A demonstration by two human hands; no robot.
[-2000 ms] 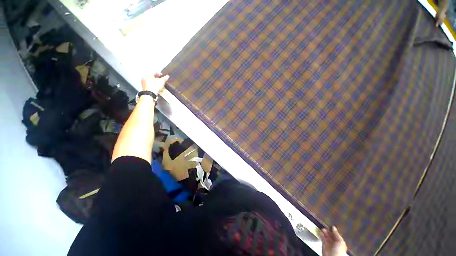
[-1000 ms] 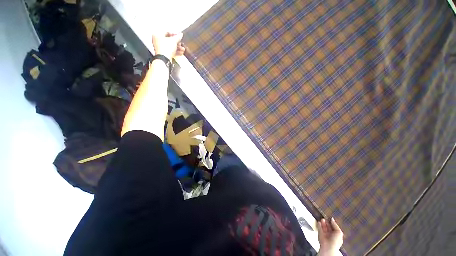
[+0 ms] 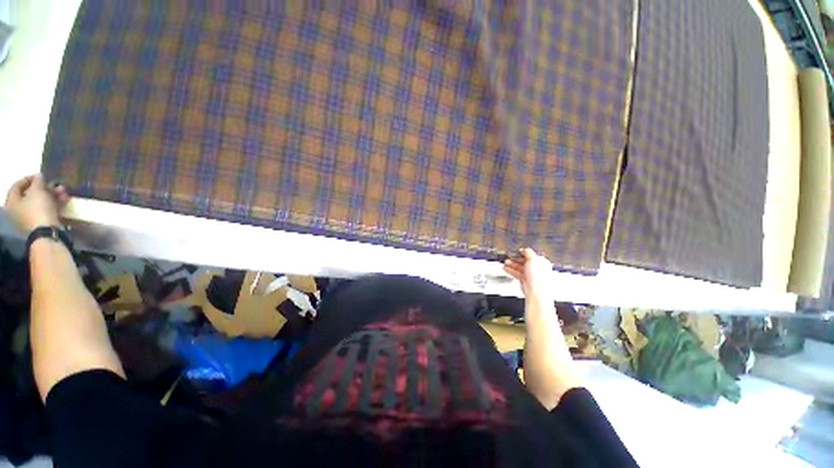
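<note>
The plaid fabric ply (image 3: 320, 119), brown with blue-purple and orange-tan checks, lies spread over the white-edged table, with a few soft creases towards its right part. My left hand (image 3: 37, 203) pinches its near left corner at the far left of the picture. My right hand (image 3: 529, 269) pinches the near edge further right, close to a narrow pale gap. The near fabric edge (image 3: 320, 224) runs fairly straight between my hands. Layered edges show along it. Beyond the gap lies a second stack of plaid (image 3: 700, 146).
A thick tan paper roll (image 3: 812, 183) lies at the table's right end. The white table rim (image 3: 229, 239) runs in front of me. On the floor are brown and dark scraps (image 3: 247, 302), a blue bag (image 3: 229, 358) and a green bundle (image 3: 684, 361).
The view has turned to the right, so the near edge now runs across the picture and the second stack and paper roll show. Both hands still pinch the ply's near edge.
</note>
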